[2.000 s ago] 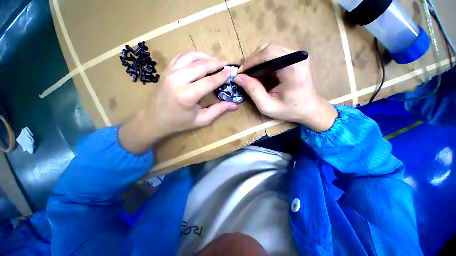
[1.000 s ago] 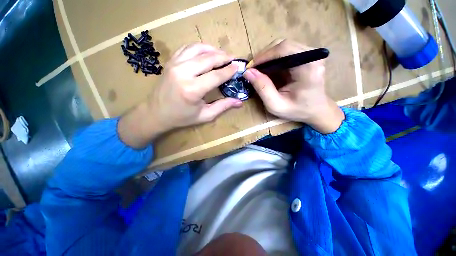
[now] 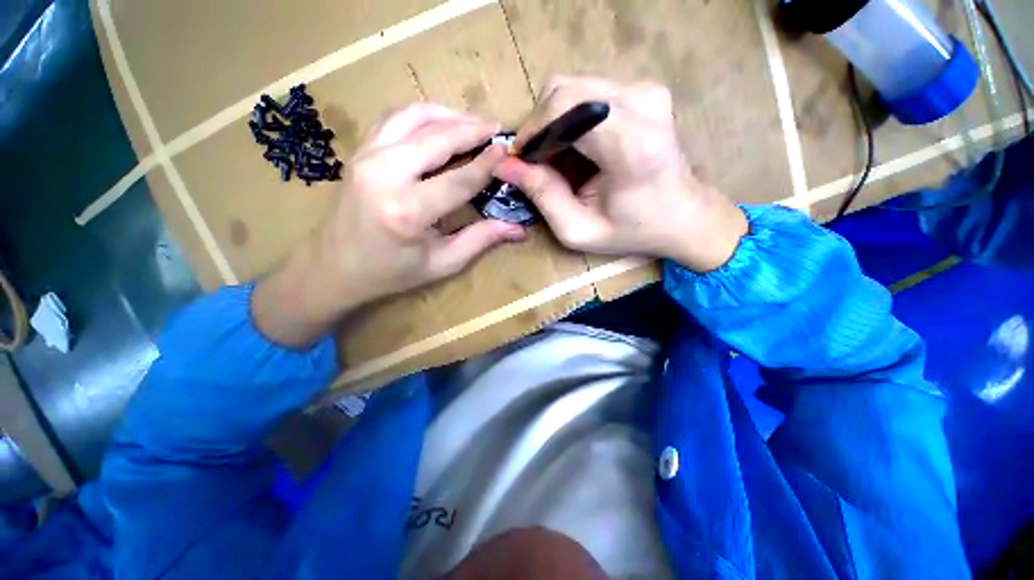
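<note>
The round black housing (image 3: pixel 507 205) shows silvery detail inside, between my two hands over the cardboard. My left hand (image 3: pixel 406 195) holds it by the rim, thumb at the near side and fingers at the far side. My right hand (image 3: pixel 618 170) grips the slim black tweezers (image 3: pixel 567 128), whose back end points up and to the right. The tweezer tips are hidden at my fingertips over the housing. A loose pile of small black parts (image 3: pixel 297 138) lies on the cardboard to the left of my left hand.
The brown cardboard sheet (image 3: pixel 669 57) carries masking tape strips (image 3: pixel 782 102). A translucent dispensing syringe (image 3: pixel 890 51) with a blue end cap lies at the upper right, with cables beside it. A tape roll (image 3: pixel 14 312) and crumpled tissue (image 3: pixel 51 322) are at the far left.
Both hands and the housing appear a little further left. The tweezers' back end has swung left and stands steeper, looking shorter. My right fingers are more bunched over the housing.
</note>
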